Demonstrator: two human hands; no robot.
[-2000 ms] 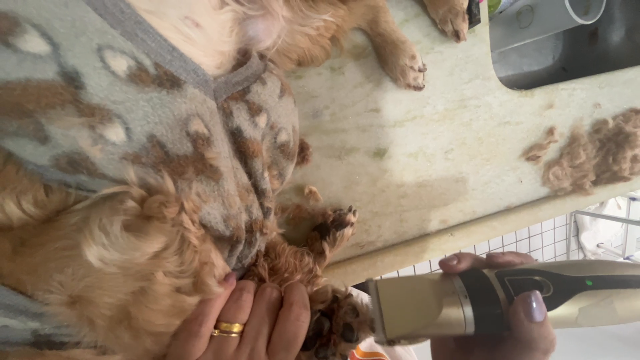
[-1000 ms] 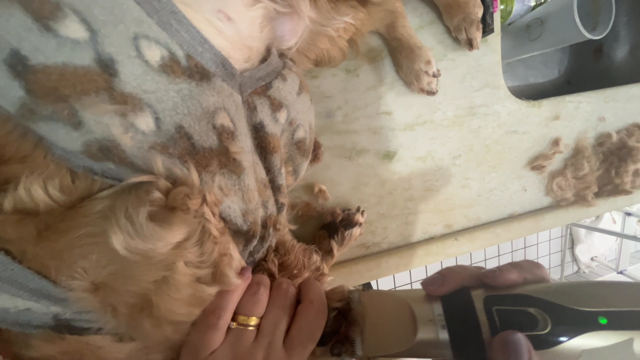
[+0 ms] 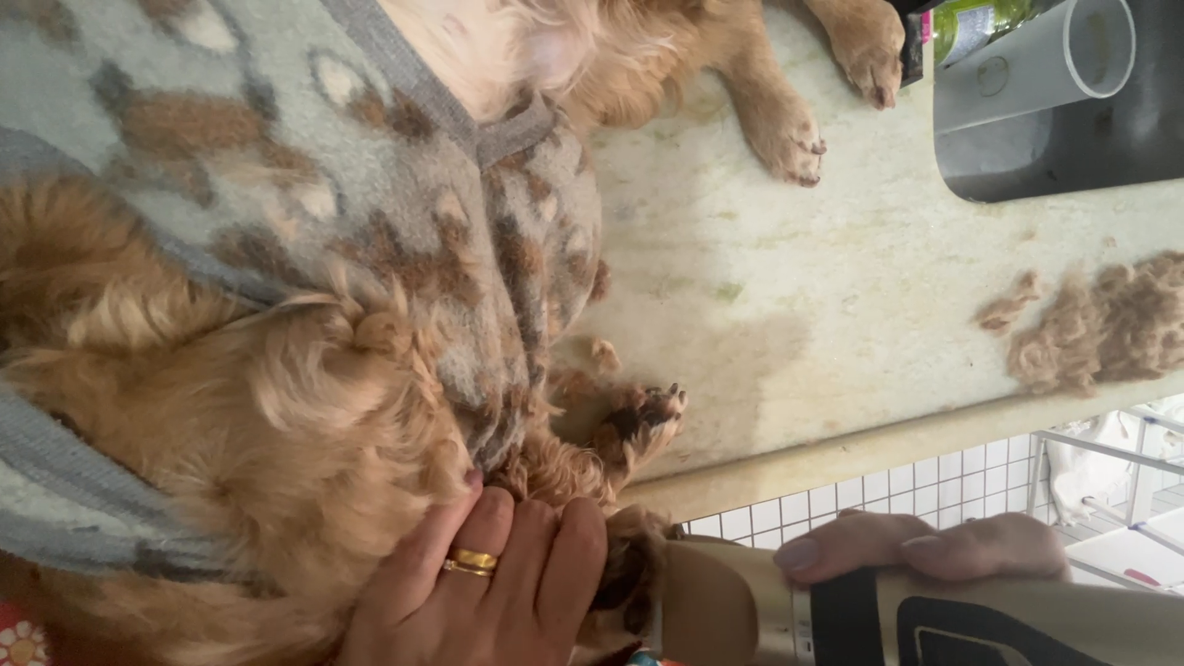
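A golden-brown long-haired dog (image 3: 342, 407) lies on a pale marble counter in a grey fleece garment (image 3: 398, 185) with brown and white spots. My left hand (image 3: 490, 573), with gold rings on one finger, is closed around one of its legs beside the paw (image 3: 634, 564). In my right hand (image 3: 925, 546) is a gold and black electric hair clipper (image 3: 832, 601), its blade end against that paw; the hand is partly cut off by the frame. Another dark-padded paw (image 3: 647, 421) rests on the counter just above.
Cut fur (image 3: 1101, 324) lies heaped on the marble counter (image 3: 786, 268) at the right. A sink (image 3: 1091, 139) at the top right holds a translucent plastic cup (image 3: 1036, 74). Two more paws lie near it. A metal rack (image 3: 1110, 462) stands below the counter edge.
The clipper has turned in my right hand and now lies closer against the paw than two seconds ago. My left hand has kept its hold on the leg.
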